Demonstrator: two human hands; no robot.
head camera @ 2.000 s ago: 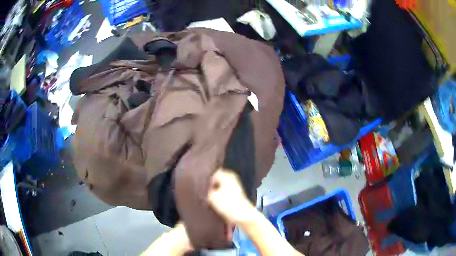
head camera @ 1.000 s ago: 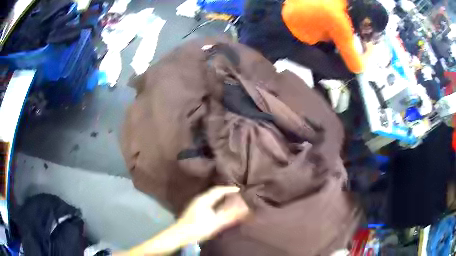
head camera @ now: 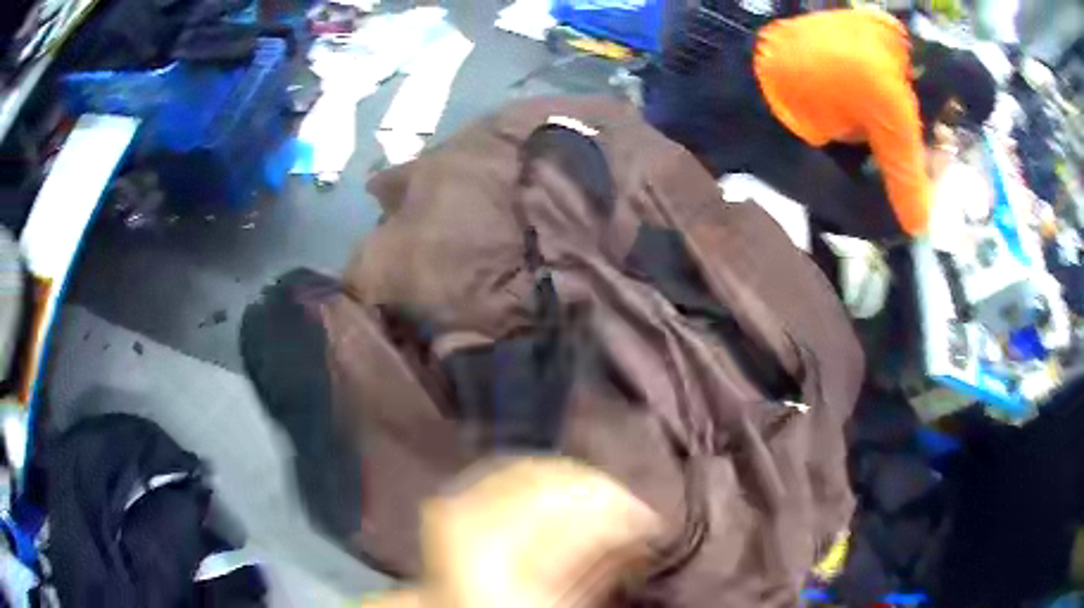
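Note:
A large rounded heap of brown garments (head camera: 476, 226) fills the middle of the view, with black patches showing among the brown. A brown garment with a long black part (head camera: 291, 392) lies over the heap's left side. My left hand (head camera: 535, 534) is blurred at the bottom centre, in front of the heap's near side. Its fingers are not clear, and I cannot tell whether it grips cloth. My right hand is not in view.
A person in orange (head camera: 838, 77) bends at a white table with a blue edge (head camera: 993, 398) at the upper right. Blue crates (head camera: 214, 131) stand upper left. White cloth (head camera: 416, 89) and a black garment (head camera: 119, 511) lie on the floor.
The view has swung left, then the heap shifted slightly right. The blue basket has left view. A brown garment with a black part now lies at the heap's left. My left hand appears larger.

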